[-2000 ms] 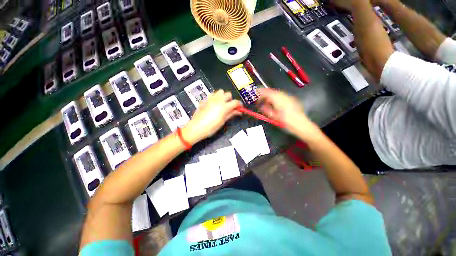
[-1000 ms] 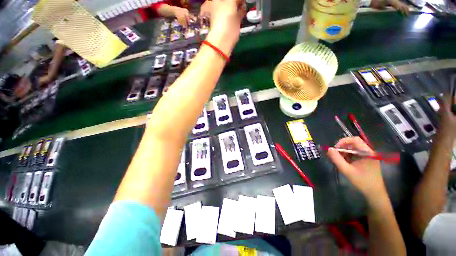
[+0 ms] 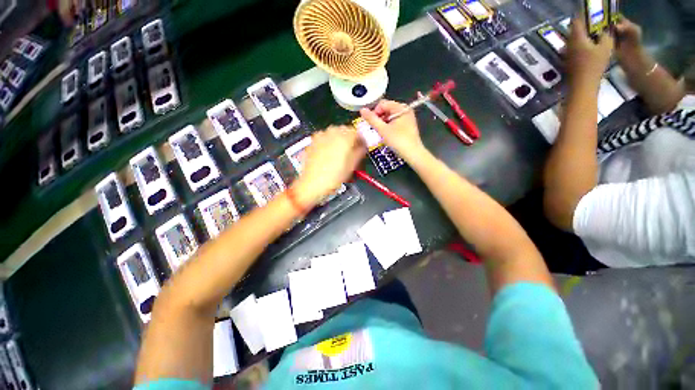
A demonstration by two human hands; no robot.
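A keypad phone (image 3: 386,158) with a yellow frame lies face up on the dark mat, its upper part partly covered by my hands. My right hand (image 3: 396,128) is shut on a red-and-silver pen (image 3: 417,103), its red end pointing up and right. My left hand (image 3: 334,161) is curled at the phone's left side, over the right end of the clear phone tray (image 3: 335,199); whether it holds anything is hidden. The tray holds two rows of handsets, back side up, such as one white phone back (image 3: 193,156). A red marker (image 3: 382,188) lies below the keypad phone.
A desk fan (image 3: 341,39) stands just beyond my hands. More red pens (image 3: 459,122) lie to the right. White cards (image 3: 307,295) line the near edge. Another tray (image 3: 488,46) and a co-worker's arms (image 3: 583,114) holding a phone are at right. More trays are at the upper left.
My left hand has come back from the far side of the line to beside the keypad phone. My right hand, still holding the pen, has moved over the phone's upper end. The view has tilted down.
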